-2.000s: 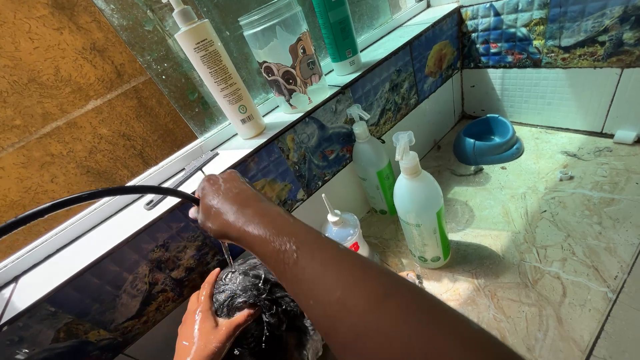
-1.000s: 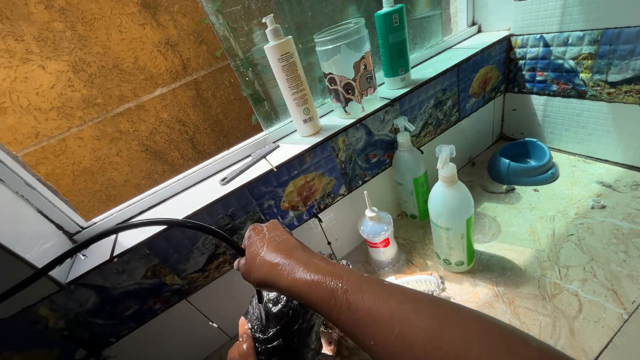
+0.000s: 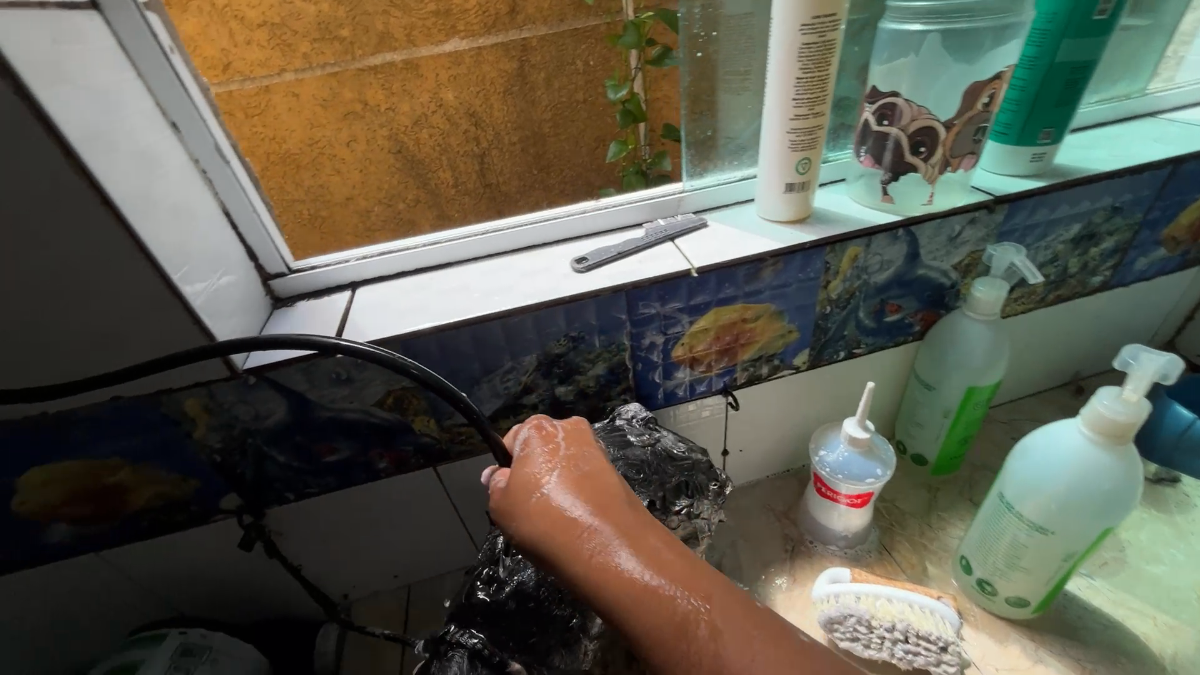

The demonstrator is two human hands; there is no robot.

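My right hand [image 3: 553, 478], wet and shiny, is closed around the end of a black hose [image 3: 375, 349] that arcs in from the left edge. Directly beneath and behind it is a soaked black-furred animal [image 3: 661, 469], probably a dog, whose face I cannot make out. The fur glistens with water, and the forearm hides part of the body. Of my left hand no clear part shows; only a small skin-coloured patch appears at the bottom edge. A scrubbing brush [image 3: 889, 619] lies bristles toward me, right of the forearm.
Two spray bottles [image 3: 1050, 506] and a nozzle bottle [image 3: 848, 487] stand on the wet marbled surface at right. A grey comb [image 3: 637, 246], a white bottle [image 3: 799, 112], a clear jar [image 3: 923, 141] and a green bottle [image 3: 1041, 94] are on the sill. A dark cord [image 3: 300, 577] runs along the wall.
The view has swung left and closer. My left hand, visible against the wet fur two seconds ago, has mostly dropped out of sight. My right hand still holds the hose.
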